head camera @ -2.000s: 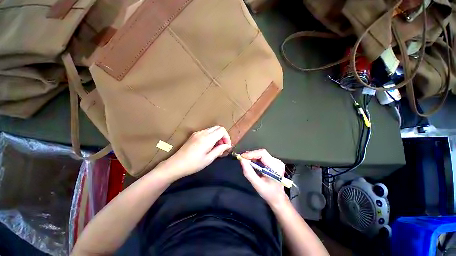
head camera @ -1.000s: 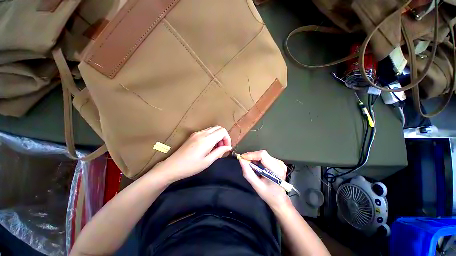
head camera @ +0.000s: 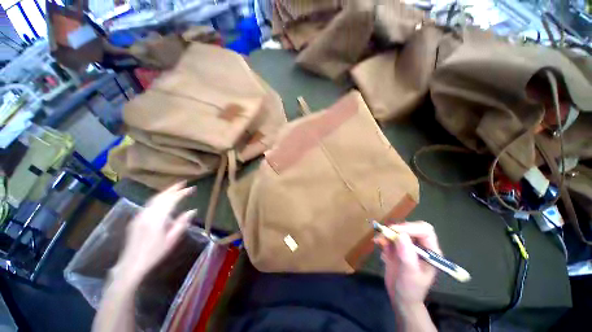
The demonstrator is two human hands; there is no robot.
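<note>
The tan tote bag (head camera: 305,201) lies on the dark green table in front of me, with a reddish-brown leather strip near its top and another along its lower right edge. A small pale sticker (head camera: 290,243) is on its panel. My right hand (head camera: 410,259) holds the white pen-shaped tool (head camera: 441,262), its tip over the bag's lower right part. My left hand (head camera: 159,227) is raised off the bag, over the scrap bin, with fingers apart and slightly blurred. No held thread can be made out.
Stacked tan bags (head camera: 188,117) are at the left and heaped bags (head camera: 500,84) at the back right. The plastic-lined scrap bin (head camera: 100,249) is below left. Black cables (head camera: 523,266) hang over the table's right edge (head camera: 552,292). A red can (head camera: 506,192) stands near them.
My left hand has let go of the bag's edge and moved left over the bin. My right hand, with the tool, has lifted from the corner. The camera view has tilted up.
</note>
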